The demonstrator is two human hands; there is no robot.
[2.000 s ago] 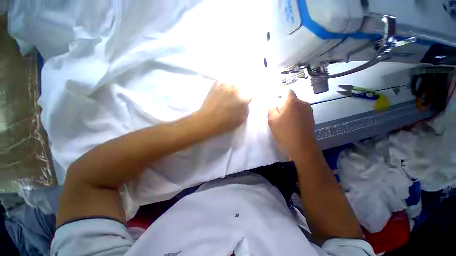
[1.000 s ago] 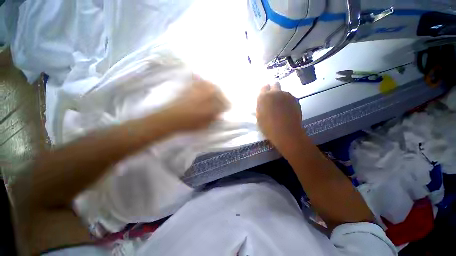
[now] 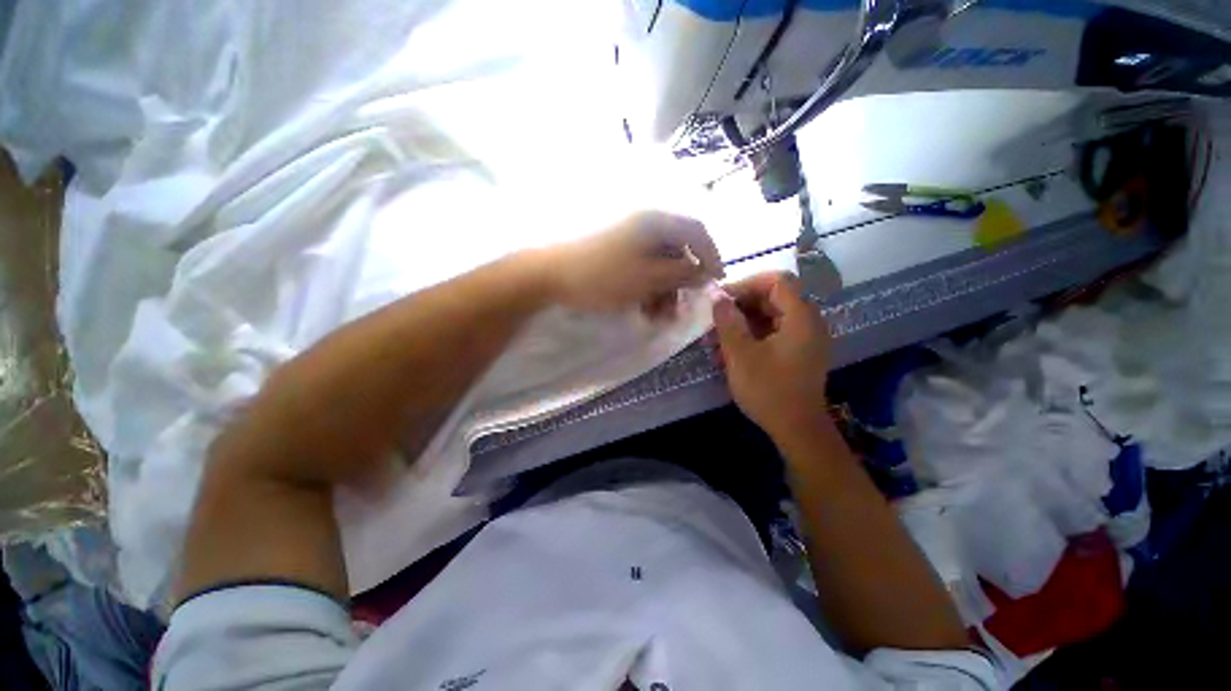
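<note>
A large white fabric piece (image 3: 290, 257) lies over the table left of the needle, partly washed out by the lamp light. My left hand (image 3: 641, 263) and my right hand (image 3: 772, 338) are close together in front of the needle area. Both pinch the fabric's edge between their fingertips, just above the table's front edge. The presser foot area (image 3: 709, 142) of the sewing machine (image 3: 810, 61) is behind my hands, and no fabric edge can be made out under it in the glare.
Snips (image 3: 925, 201) and a yellow piece (image 3: 999, 223) lie right of the needle. Orange-handled scissors (image 3: 1123, 205) are at the far right. A measuring strip (image 3: 918, 297) runs along the front edge. White cloth heaps (image 3: 1006, 432) are at lower right, brown covered cardboard (image 3: 41, 365) at left.
Both hands have moved from beside the needle towards the table's front edge and come together at the fabric edge. The fabric has shifted, uncovering the measuring strip. A grey rounded metal shape now shows.
</note>
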